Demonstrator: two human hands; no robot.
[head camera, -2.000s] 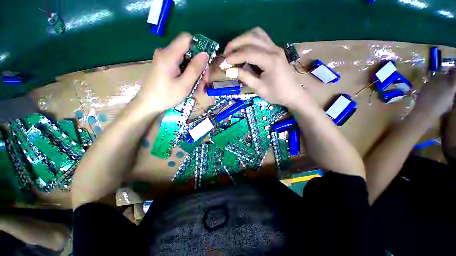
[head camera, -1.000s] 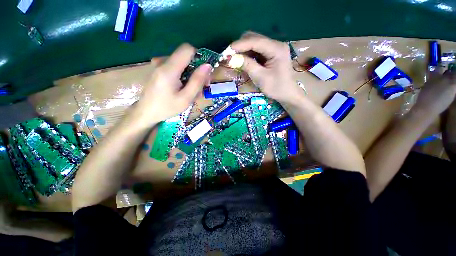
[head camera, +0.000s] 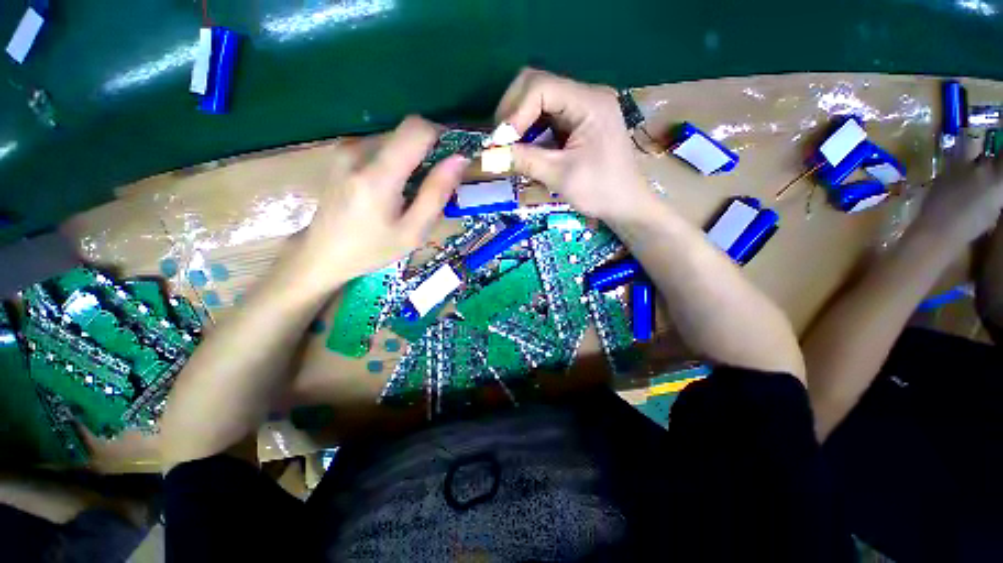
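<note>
A small green circuit board (head camera: 456, 143) is held up above the cardboard's back edge. My left hand (head camera: 379, 203), blurred, has its thumb and fingers around the board's left part. My right hand (head camera: 583, 143) pinches at the board's right end with pale-covered fingertips (head camera: 497, 158). These hide what lies between them. A bit of blue shows between the right fingers. A blue battery pack (head camera: 482, 197) with a white label lies just below the hands. Green panel strips (head camera: 517, 297) lie fanned in a pile nearer me, with blue batteries on and beside them.
The green conveyor (head camera: 440, 55) runs behind the cardboard and carries a blue battery (head camera: 217, 72) at left. Another panel pile (head camera: 105, 352) lies at left. Batteries with wires (head camera: 704, 151) lie at right. Another person's arm (head camera: 918, 247) reaches in at far right.
My right fingertips have come to the board's end from slightly apart. The board is lower and flatter, and my left hand has shifted down a little. Batteries on the conveyor have moved left.
</note>
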